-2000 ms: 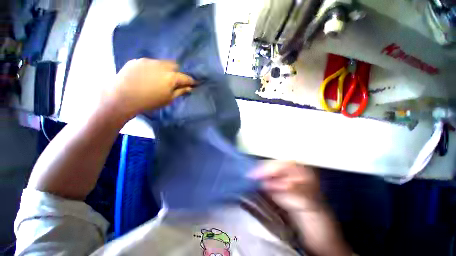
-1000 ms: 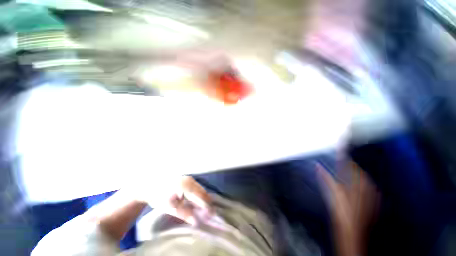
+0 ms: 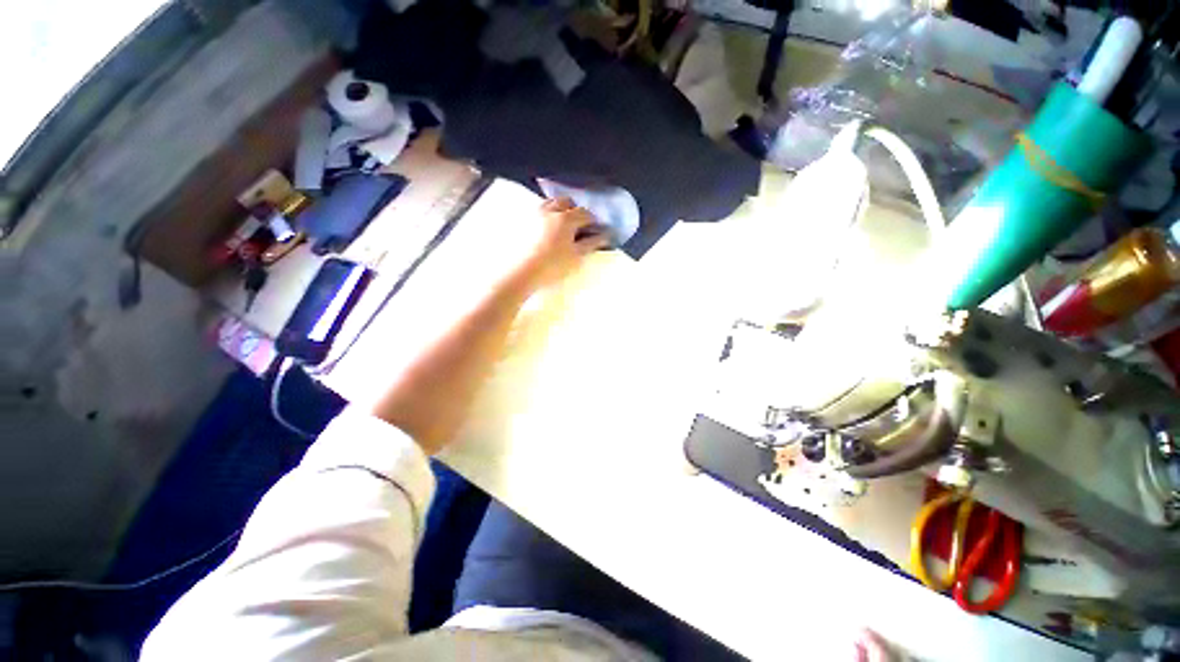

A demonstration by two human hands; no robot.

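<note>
My left hand (image 3: 567, 235) reaches across the white table to the near edge of a dark cloth pile (image 3: 608, 129). Its fingers are bent beside a pale, whitish-grey piece (image 3: 613, 210) at that edge; whether they grip it is unclear. Of my right hand (image 3: 875, 648), only fingertips show at the bottom edge, overexposed. The sewing machine head (image 3: 1022, 414) stands at the right, its needle area (image 3: 815, 453) showing no navy panel under it.
Yellow and red-handled scissors (image 3: 964, 550) lie near the machine. A tall green thread cone (image 3: 1042, 194) stands beyond it. A phone (image 3: 324, 308) with a white cable, a white roll (image 3: 359, 100) and small items are at the table's left end. The white table (image 3: 582, 414) has a front edge above my lap.
The view has swung left. The navy panel held two seconds ago is out of my hands' visible area. My left arm has stretched out to the cloth pile; my right hand is now mostly out of view.
</note>
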